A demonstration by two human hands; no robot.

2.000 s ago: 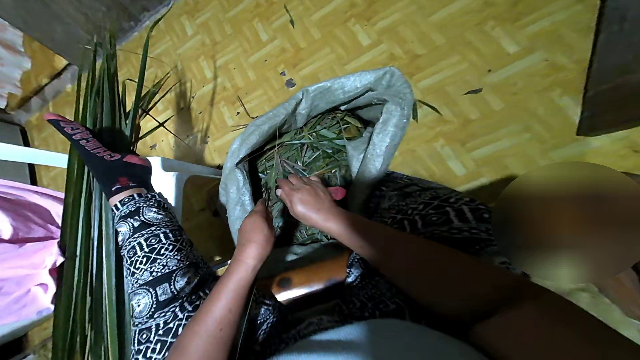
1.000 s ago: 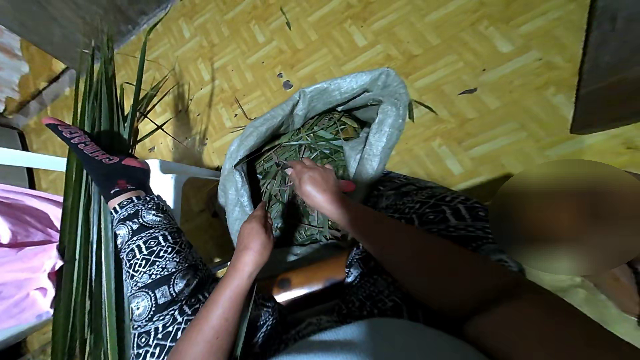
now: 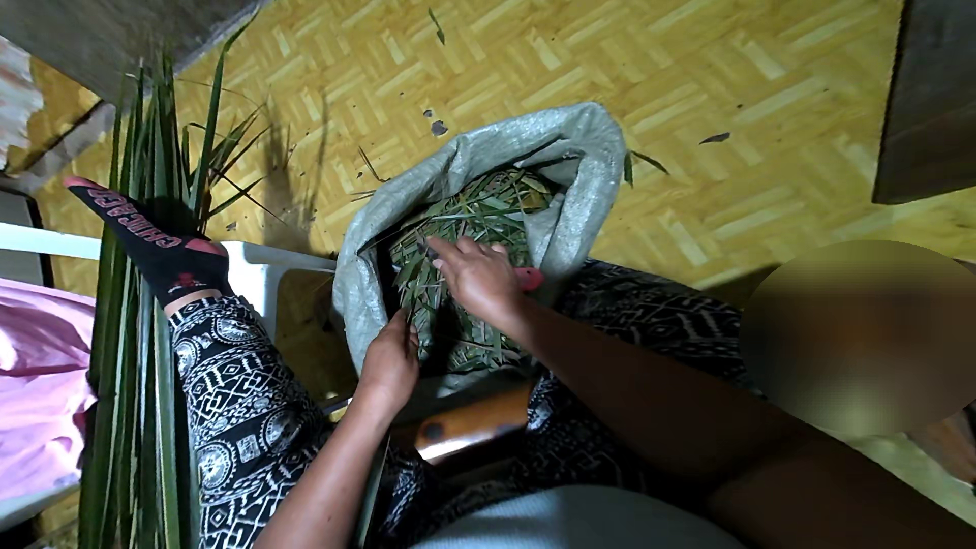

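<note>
A woven plastic sack (image 3: 357,282) with its rim rolled down stands open between my legs, partly filled with cut green leaf pieces (image 3: 488,210). My right hand (image 3: 476,278) is over the leaf pieces, fingers bent around something dark and small at the fingertips; a pink-red handle end (image 3: 528,279) sticks out beside the palm, so it seems to hold a tool, mostly hidden. My left hand (image 3: 391,364) is at the sack's near left edge, thumb and fingers pinched on a thin leaf strip. Long green palm-like leaves (image 3: 137,366) lie in a bundle at the left, under my socked foot.
A white plastic chair (image 3: 263,267) stands behind my leg, with pink cloth (image 3: 42,381) at the far left. An orange-brown shiny object (image 3: 473,423) lies near my lap. Leaf scraps dot the patterned floor (image 3: 671,69). A dark panel (image 3: 930,107) is at upper right.
My right hand has shifted a little within the sack's mouth, over the leaf pieces. My left hand stays near the sack's left edge.
</note>
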